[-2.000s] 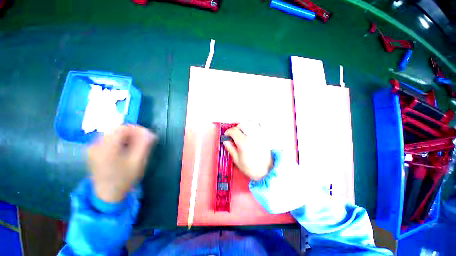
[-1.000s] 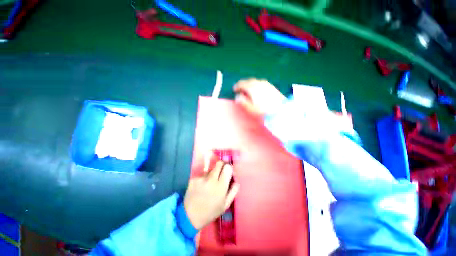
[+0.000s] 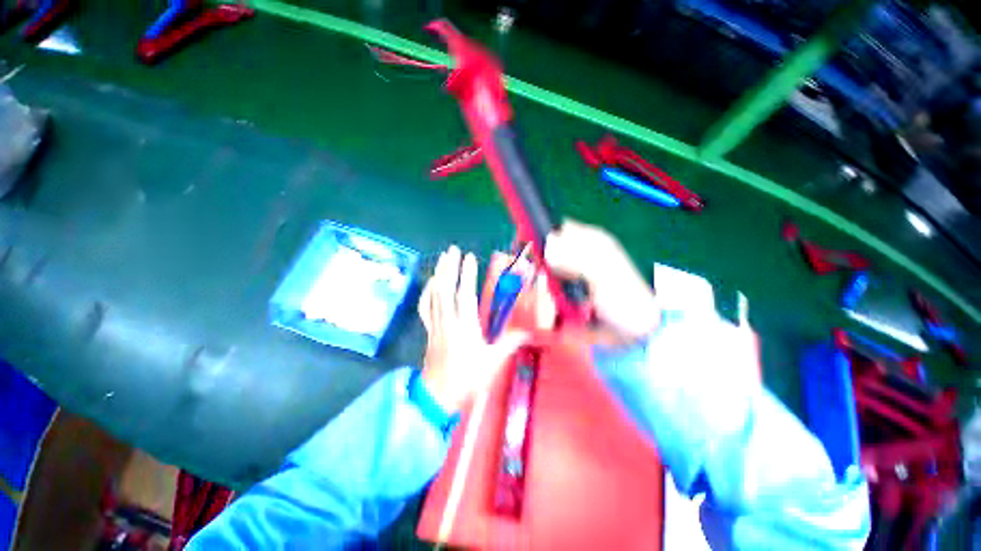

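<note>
My right hand (image 3: 602, 278) is closed around a red and black housing half (image 3: 519, 178), raised and tilted over the back of the mat, its wider red head pointing away from me. A blue battery cell (image 3: 506, 299) hangs by it between my hands. My left hand (image 3: 457, 328) is beside the cell with its fingers spread; whether it touches the cell is unclear. A narrow red housing shell (image 3: 516, 431) lies open side up on the pink-orange mat (image 3: 592, 452). The view is blurred.
A blue bin (image 3: 328, 336) with white pieces stands left of the mat. A white strip (image 3: 683, 288) lies at its right. A blue tray (image 3: 830, 393) of red and black parts is far right. Red parts with a blue cell (image 3: 640, 185) lie beyond. A carton (image 3: 140, 479) is lower left.
My right hand now holds up the housing half with its hanging cell. My left hand has moved off the shell towards the back of the mat. The camera view has turned and shifted.
</note>
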